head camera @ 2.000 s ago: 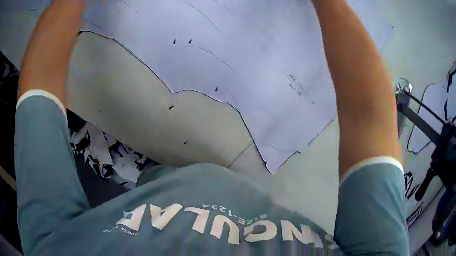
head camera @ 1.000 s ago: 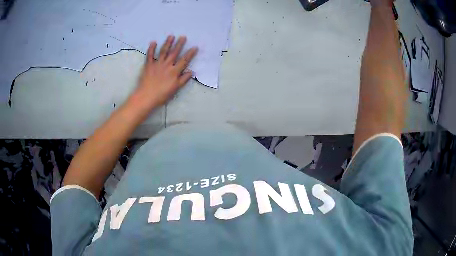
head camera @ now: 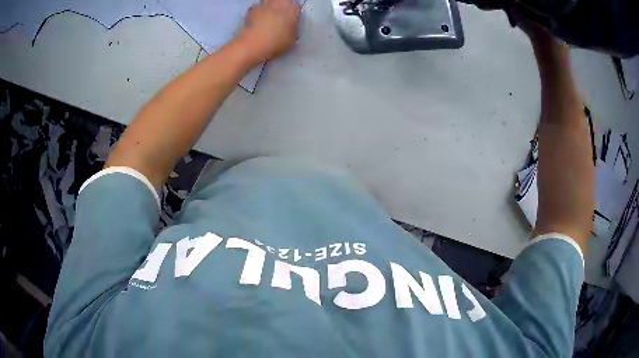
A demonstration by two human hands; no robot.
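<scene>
The paper-topped fabric lay [head camera: 210, 17] is at the top left, with a wavy dark cut edge towards me. My left hand [head camera: 272, 28] is on its right end; the fingers look curled or foreshortened, and whether they pinch the lay is unclear. The cutting machine's silver base plate [head camera: 417, 26] lies flat on the table, right of my left hand and apart from the lay. Its dark motor body [head camera: 588, 24] is cut off at the top right. My right hand [head camera: 529, 19] is at the machine, mostly hidden by the motor and closed around its handle.
The pale table [head camera: 336, 119] has its near edge just in front of my body. Cut pieces with dark edges [head camera: 609, 185] lie at the right, beyond and beside my right forearm. Dark and white scraps [head camera: 49, 154] are heaped below the table edge at the left.
The view has shifted along the table to the right. The base plate and motor have come further into view. My left hand, flat with fingers spread before, is now more closed at the lay's end.
</scene>
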